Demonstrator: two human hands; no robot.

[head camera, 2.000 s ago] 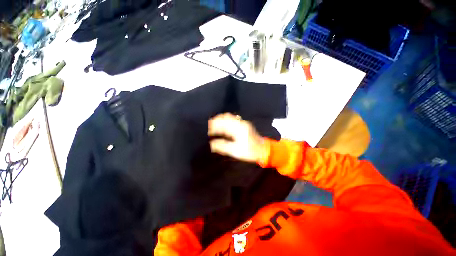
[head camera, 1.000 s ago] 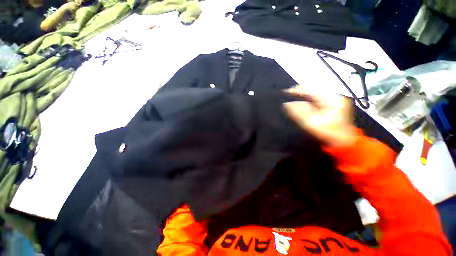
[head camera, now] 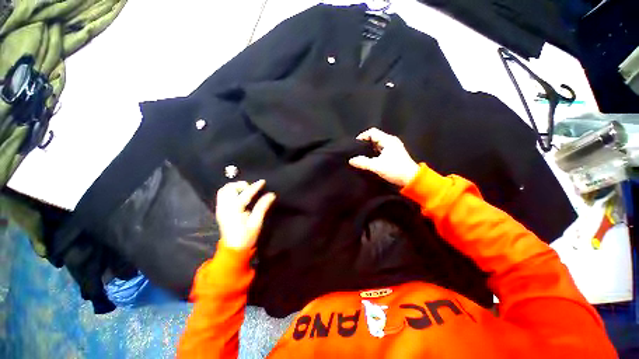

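Observation:
A black double-breasted coat [head camera: 448,140] lies spread on its back, its neck at the top by a hanger hook. Light metal buttons [head camera: 231,171] show on its front. The front panel is rumpled into folds, and shiny wrinkled lining [head camera: 165,217] shows at the lower left. My left hand [head camera: 242,214] pinches black cloth of the coat just below a button, fingertips and thumb close together. My right hand [head camera: 385,158] is over the middle of the coat, fingers bent at a fold; dark cloth between finger and thumb hides whether it grips. No snips are visible.
The coat lies on a white table [head camera: 105,105]. Olive-green garments [head camera: 28,91] lie at the left edge. At right are an empty black hanger [head camera: 550,98], a metal flask [head camera: 595,144], clear plastic and a red-and-yellow tool [head camera: 604,226]. Blue floor shows at lower left.
My left hand, hidden under raised cloth before, now shows at the coat's front. The raised panel has come down. My right hand has moved left. The view has shifted, with the coat now nearer.

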